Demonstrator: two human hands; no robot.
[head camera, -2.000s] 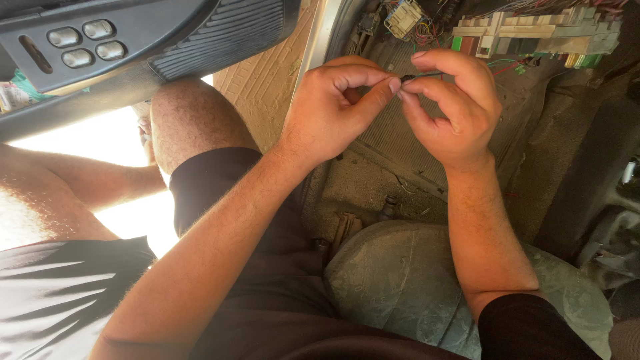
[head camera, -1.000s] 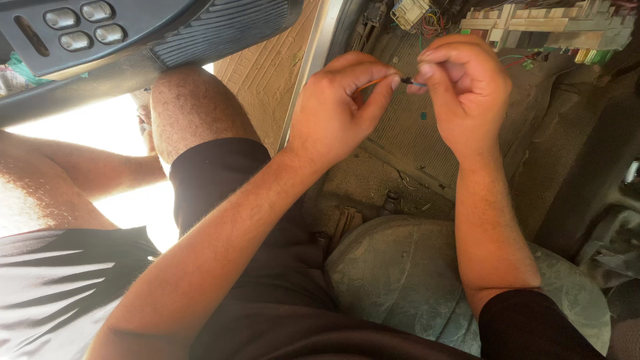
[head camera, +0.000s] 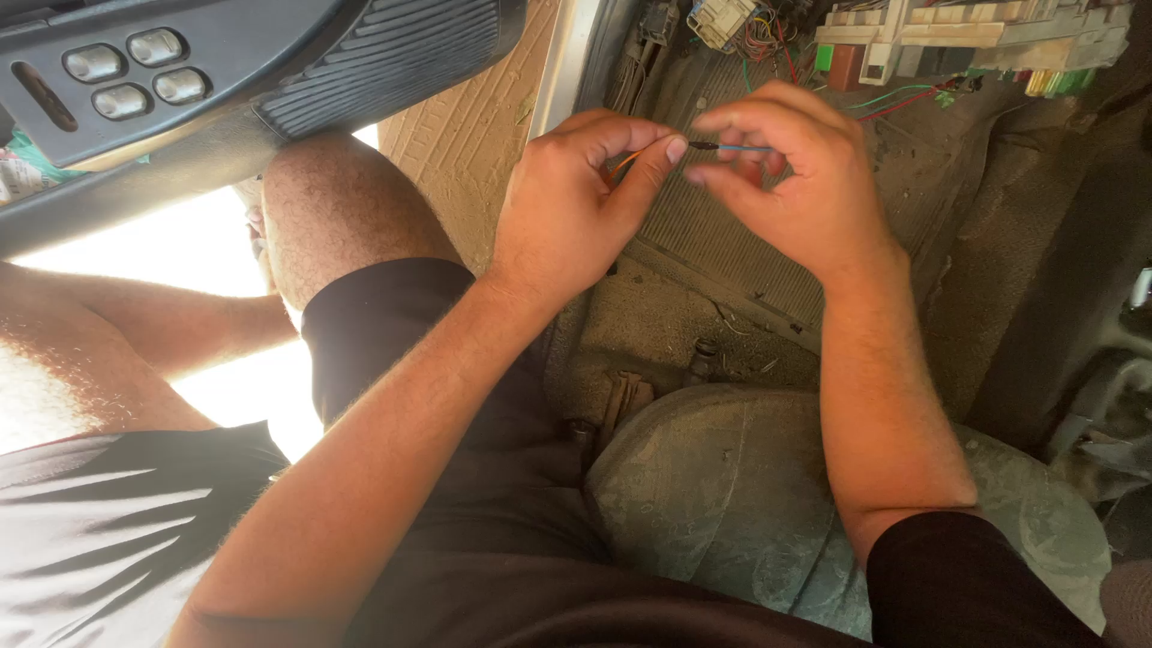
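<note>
Between its thumb and forefinger, my left hand (head camera: 589, 193) pinches an orange wire (head camera: 625, 163) close to a small black joint (head camera: 703, 145). From that joint a thin blue wire (head camera: 743, 148) runs right, toward the palm side of my right hand (head camera: 792, 171). The right thumb and forefinger are apart, one below and one above the blue wire, and do not pinch it. Whether its curled rear fingers touch the wire cannot be told. The far end of the blue wire is hidden behind the right hand.
A fuse box (head camera: 954, 36) and a connector with bundled wires (head camera: 720, 20) lie beyond my hands. Below is the dusty car floor mat (head camera: 729, 216), nearer me a seat cushion (head camera: 720, 477). The door panel with switches (head camera: 270, 81) stands left, beside another person's leg (head camera: 135, 315).
My right thumb and forefinger, closed at the black joint a second ago, have parted and moved slightly right. The left hand keeps its pinch in about the same place.
</note>
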